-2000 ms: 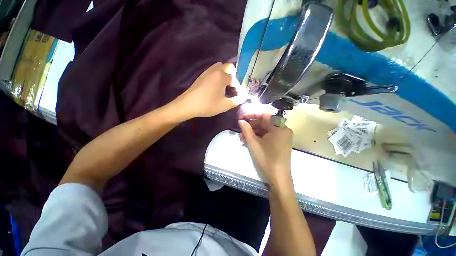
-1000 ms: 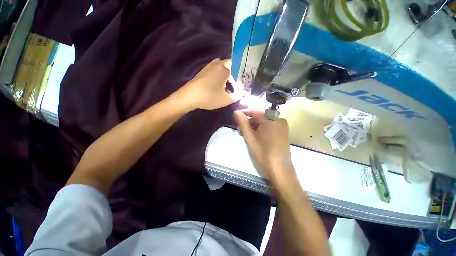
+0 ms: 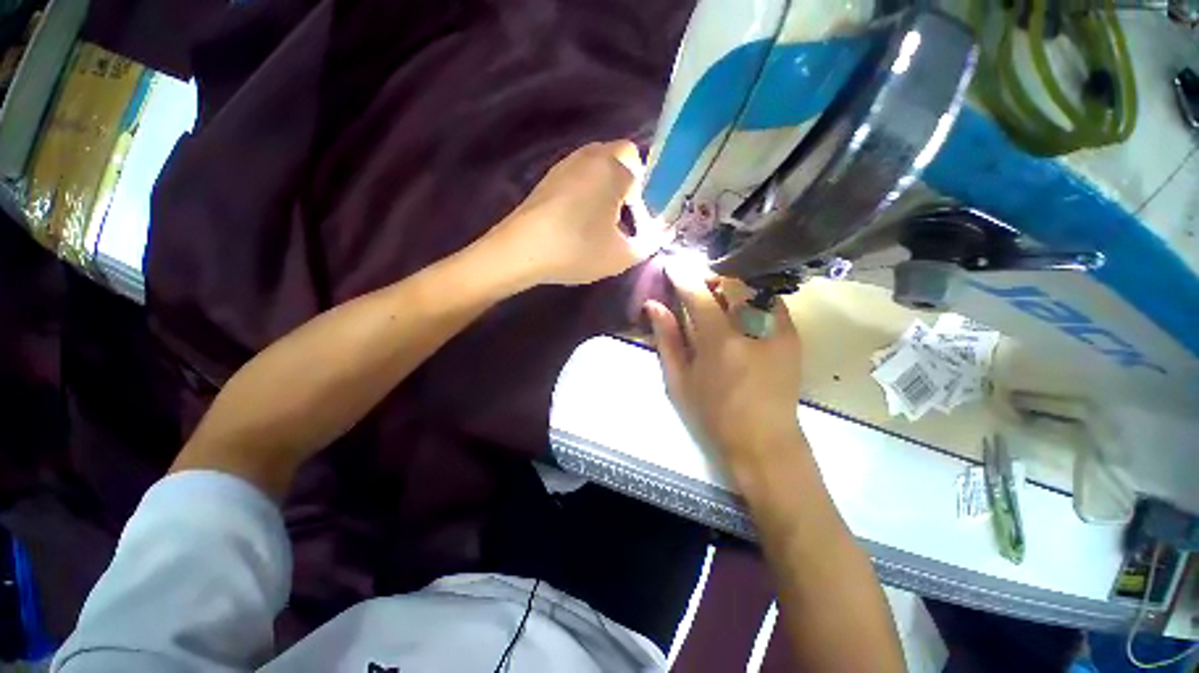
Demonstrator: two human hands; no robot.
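Dark maroon cloth (image 3: 408,158) spreads left of the sewing machine (image 3: 776,79) and hangs over the table's front edge. My left hand (image 3: 579,217) holds the cloth just left of the needle area. My right hand (image 3: 736,368) is in front of the needle, with its fingertips at the cloth's edge and its fingers partly bent. Bright lamp glare hides the presser foot, the needle and the fingertips, so the right hand's grip cannot be made out.
White printed labels (image 3: 934,366) lie in a pile on the beige bed plate (image 3: 842,335). Green-handled snips (image 3: 1003,506) lie on the white table at right. Green rings (image 3: 1058,79) sit on the machine. A taped cardboard piece (image 3: 79,158) is at far left.
The machine head appears larger and further right in the picture. My right hand is slightly further right, its fingers reaching into the glare. My left hand stays at the cloth by the needle.
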